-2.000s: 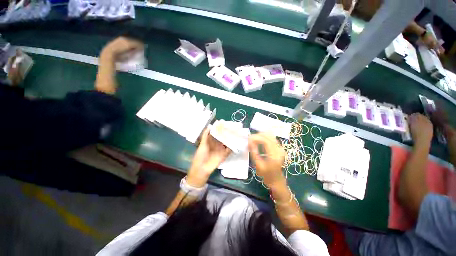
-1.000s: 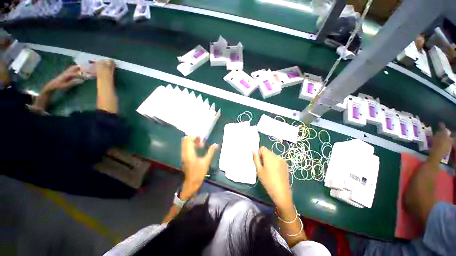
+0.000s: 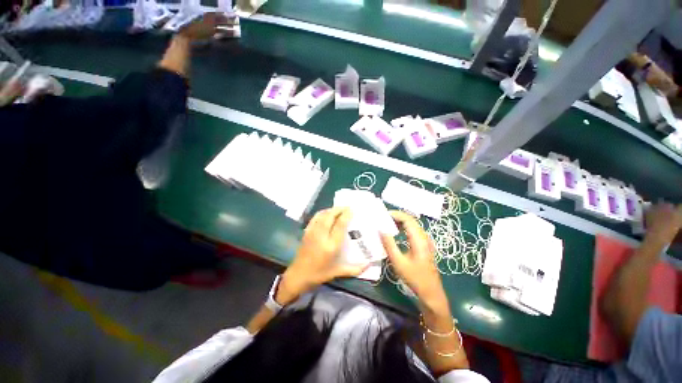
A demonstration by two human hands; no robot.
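A white box blank [image 3: 366, 238] with a dark barcode print is held above the worktop in front of me. My left hand [image 3: 323, 250] grips its left side. My right hand [image 3: 410, 250] is at its right edge, thumb and fingers on the card. White card of the stack [image 3: 371, 272] shows a little beneath it; the rest is hidden. A row of set-aside white cartons [image 3: 268, 170] with pointed flaps lies to the left. Small white cards [image 3: 413, 197] and pale rubber bands [image 3: 452, 238] lie to the right.
The reserve blank stack [image 3: 525, 262] lies at right, beside a red mat [image 3: 607, 288]. Purple-panelled packs [image 3: 381, 136] lie on the belt beyond the pale rail [image 3: 262, 126]. A slanting grey post [image 3: 553, 90] stands at upper right. People sit on both sides.
My hands have come together and a barcoded blank is now held between them. The person at left has reached over the belt. The packs on the belt have shifted right.
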